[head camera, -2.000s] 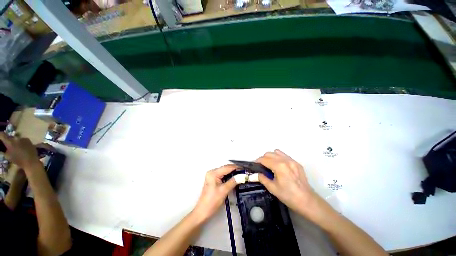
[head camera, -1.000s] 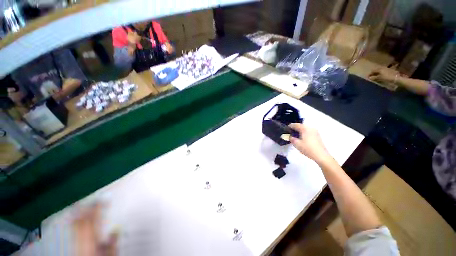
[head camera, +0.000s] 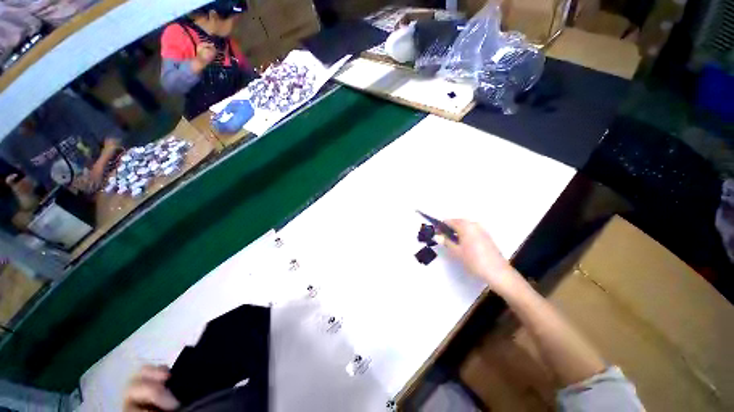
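Observation:
My left hand (head camera: 150, 389) is at the bottom left, partly cut off by the frame edge, with its fingers on a large black housing (head camera: 229, 354). The housing lies over the white bench and runs out of the bottom of the picture. My right hand (head camera: 476, 251) holds a thin dark pointed tool (head camera: 439, 226), its tip pointing up and left. Small flat black pieces (head camera: 425, 255) lie on the white covering beside and partly under the right fingertips. I cannot tell whether the fingers touch them.
The white bench (head camera: 483, 173) borders a green conveyor strip (head camera: 193, 235). Across it, two people sit by heaps of small silvery parts (head camera: 282, 86). A blue object (head camera: 232, 117) lies there. A clear plastic bag (head camera: 499, 68) is at the back. A large carton (head camera: 636, 298) stands at the right.
The black housing that stood at the right of the bench is gone from there; a black housing now shows at my left hand. My right hand has moved down to the small black pieces.

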